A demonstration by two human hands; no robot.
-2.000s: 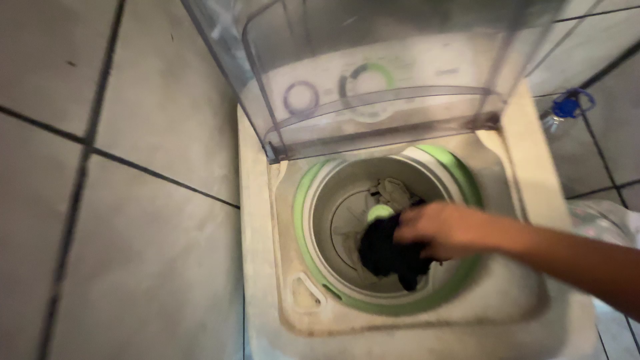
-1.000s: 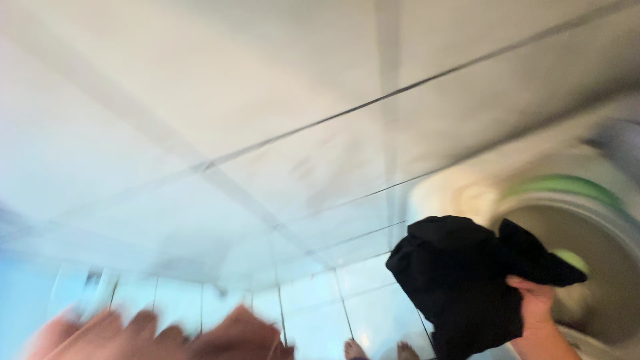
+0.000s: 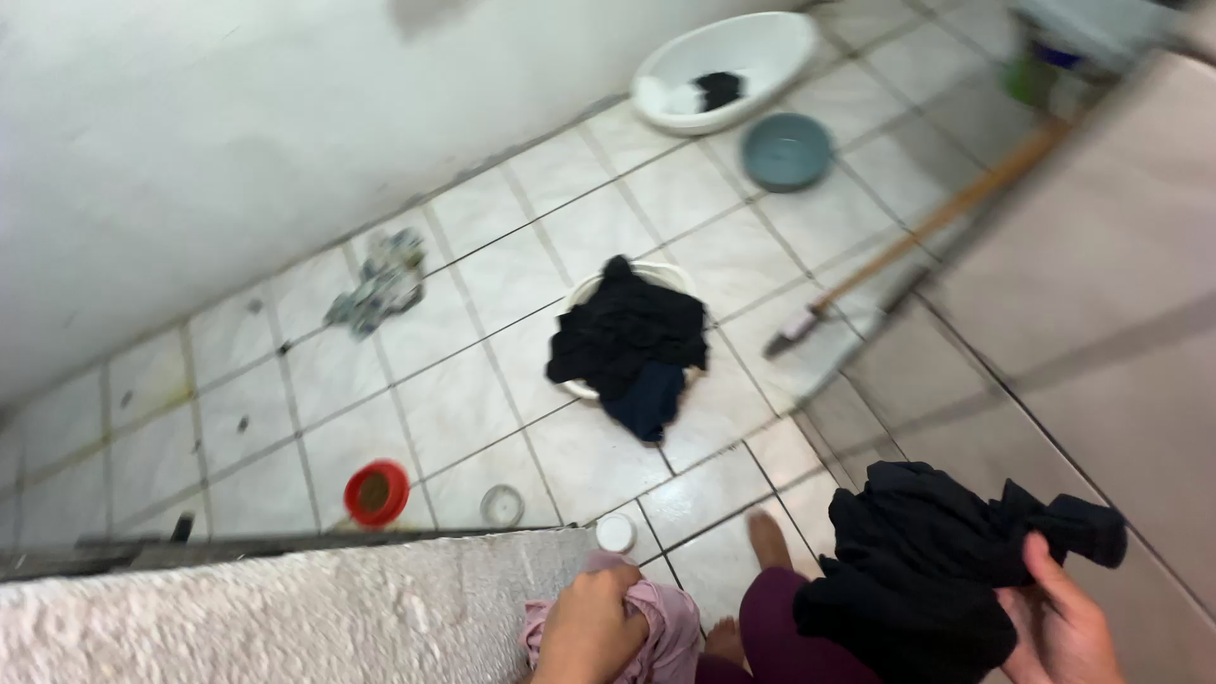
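My right hand [image 3: 1069, 608] grips a bunched black garment [image 3: 921, 560] at the lower right, its thumb pressed on the cloth. At the bottom middle, my left hand [image 3: 594, 617] is closed on a pink cloth [image 3: 670, 622], beside the top of a rough low wall. Ahead on the tiled floor, a heap of black clothes [image 3: 632, 328] with a dark blue piece [image 3: 646, 399] covers most of a white basin [image 3: 670, 275]. Neither hand touches that heap.
A white tub [image 3: 760, 47] holding a dark cloth, a grey-blue basin [image 3: 787, 152] and a wooden-handled tool [image 3: 931, 228] lie farther off. A patterned cloth [image 3: 385, 285], red bowl [image 3: 377, 493] and white round container [image 3: 616, 532] rest left of centre. The rough wall [image 3: 285, 617] borders the lower left.
The view has swung from the washing machine to the floor. My right hand, earlier inside the machine's drum on black cloth, now holds it away from the machine. My left hand has come into clear view.
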